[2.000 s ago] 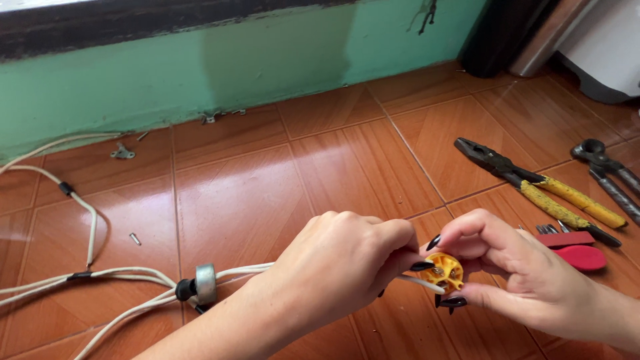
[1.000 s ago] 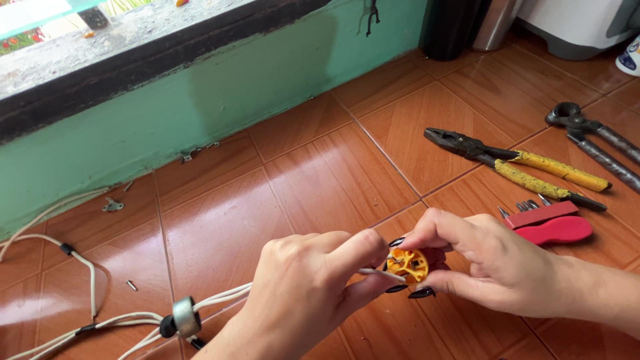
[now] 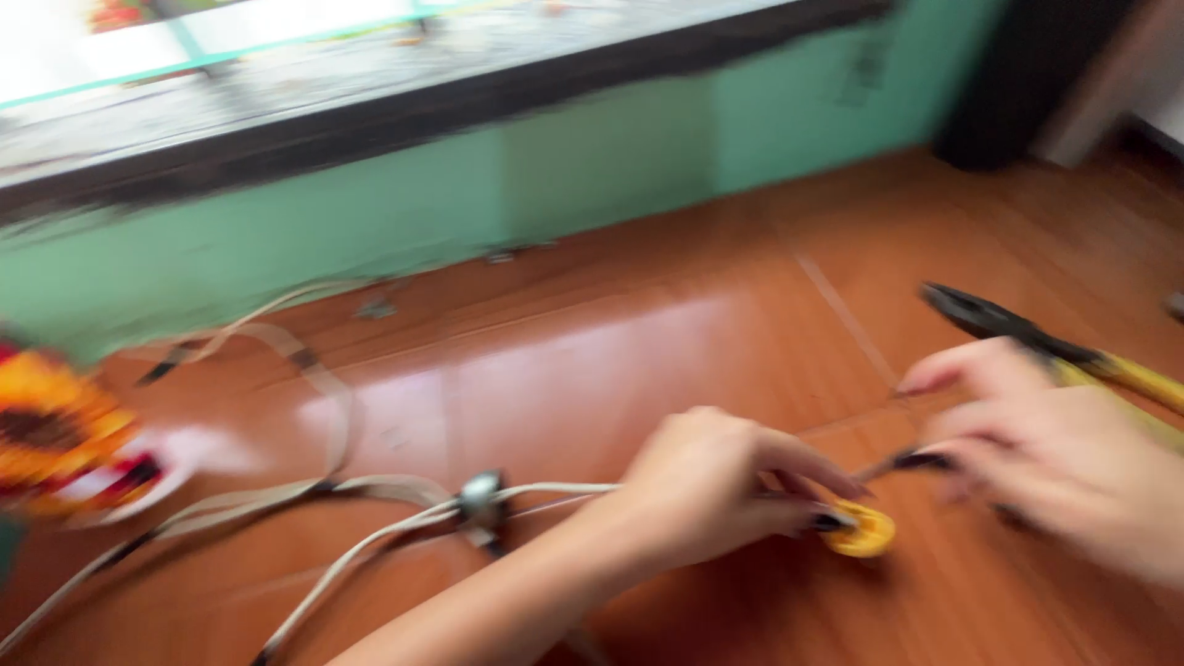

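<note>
My left hand [image 3: 731, 490] grips a small round yellow plastic part [image 3: 862, 530] between thumb and fingers, low at centre right. My right hand [image 3: 1045, 453], blurred, is apart from that part to its right, its fingers spread over the floor with nothing clearly in them. Beyond the right hand lie pliers [image 3: 1008, 324] with black jaws and yellow handles, partly covered by the hand. White cables [image 3: 370, 536] run from the left, through a grey metal ring [image 3: 483, 504] with a black piece, toward my left hand.
Reddish-brown floor tiles [image 3: 592, 370] meet a green wall [image 3: 388, 203] below a dark-edged sill [image 3: 444, 120]. Small metal bits [image 3: 376, 308] lie near the wall. An orange and red flower-like object [image 3: 46, 425] stands at the left edge. A dark cylinder [image 3: 1027, 83] is at the upper right.
My right hand has let go of the yellow part and moved away to the right. The left hand still holds the part. The view has swung left.
</note>
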